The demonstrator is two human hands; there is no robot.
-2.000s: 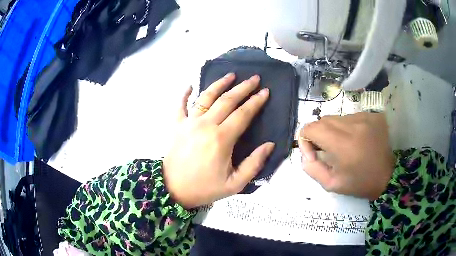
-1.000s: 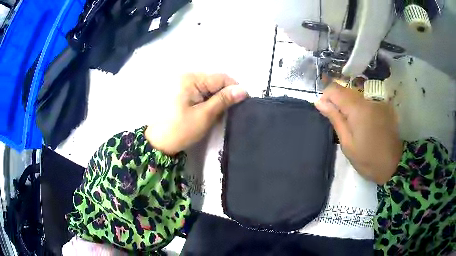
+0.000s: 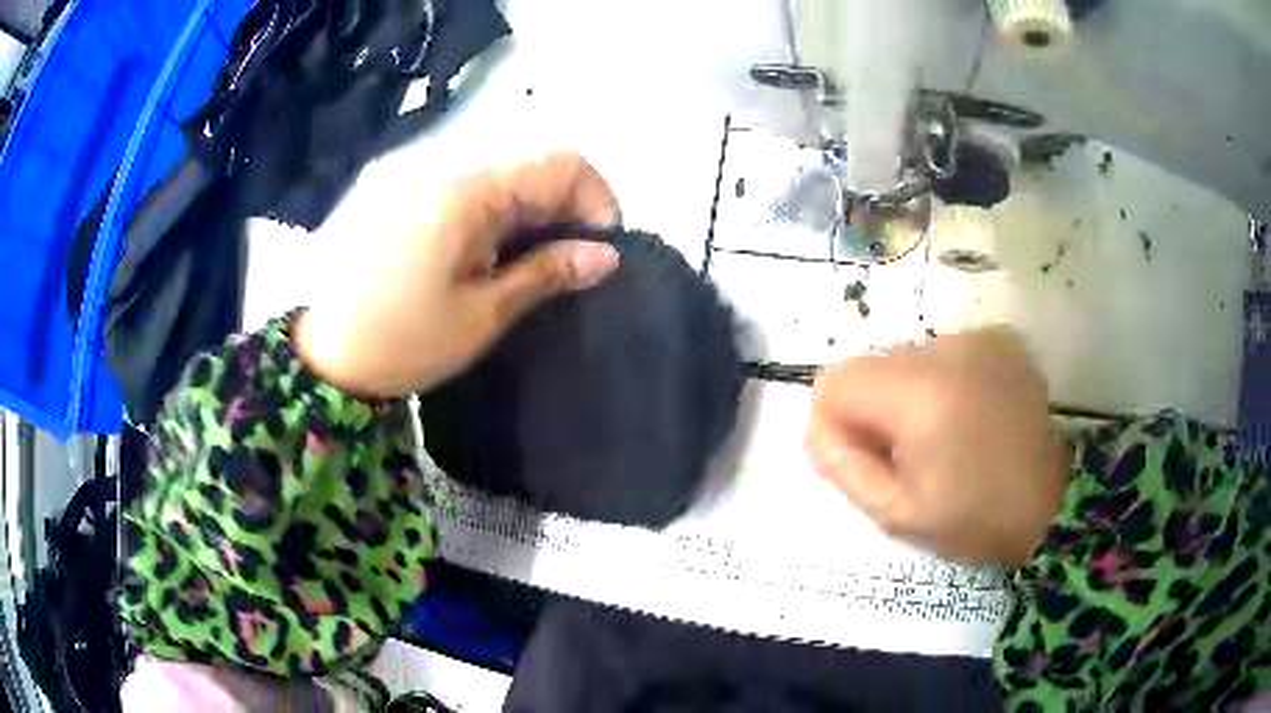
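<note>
A black fabric pouch (image 3: 599, 383) with rounded corners lies on the white machine table, left of the needle area, its outline blurred. My left hand (image 3: 488, 272) pinches its top edge between thumb and fingers. My right hand (image 3: 934, 439) is to the right of the pouch, apart from it, blurred, with its fingers curled. A thin dark line with a pointed end reaches from near the pouch to my right fingers; I cannot tell whether my right hand holds it.
The sewing machine head (image 3: 864, 84) stands at the upper right, with the presser foot area (image 3: 881, 209) below it. A blue bin (image 3: 84, 209) is at the left, with loose black pieces (image 3: 300, 112) beside it. Ruler marks (image 3: 836, 578) run along the front edge.
The pouch has moved left and turned. My left hand still grips its edge. My right hand has let go of the top right corner and moved down, away from the pouch.
</note>
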